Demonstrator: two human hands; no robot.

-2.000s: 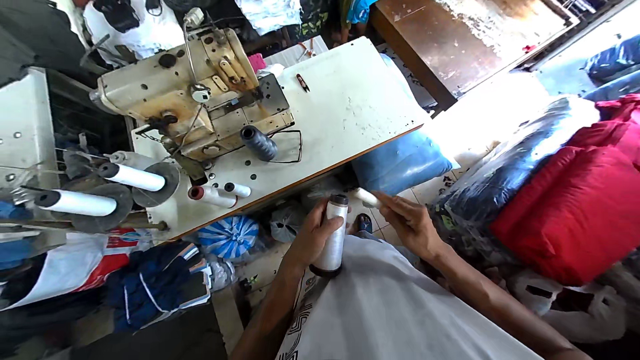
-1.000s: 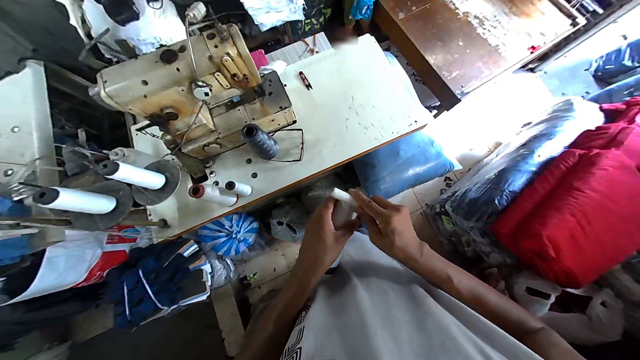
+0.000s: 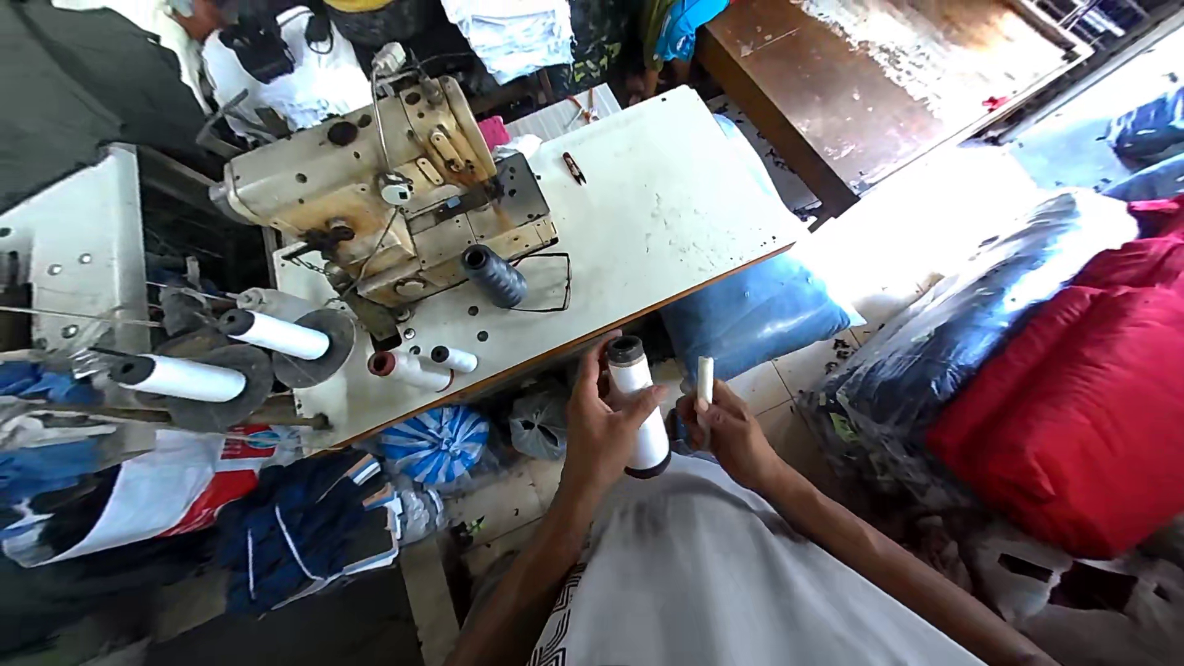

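Observation:
My left hand [image 3: 601, 416] holds a large cone of white thread [image 3: 638, 407] with dark ends, its top end tilted toward the table. Just right of it, my right hand [image 3: 729, 430] grips a small, slim white cylinder [image 3: 706, 379] between thumb and fingers; whether it is a thread tube or something else I cannot tell. Both hands are apart, in front of my lap near the table's edge. On the white sewing table [image 3: 684, 203] stands an industrial sewing machine [image 3: 370, 176], with a dark grey thread cone [image 3: 495, 276] and eyeglasses [image 3: 566, 282] beside it.
Two smaller white spools [image 3: 412, 370] lie near the table's front edge, and thread snips [image 3: 573, 168] toward its back. White cones [image 3: 277, 334] sit on stands at the left. A blue bag [image 3: 758, 310] lies under the table; red bundles [image 3: 1073, 398] are piled right. Another person's arm shows behind.
One second ago my hands were together around the white pieces. They are now apart, and the large cone shows plainly in my left hand.

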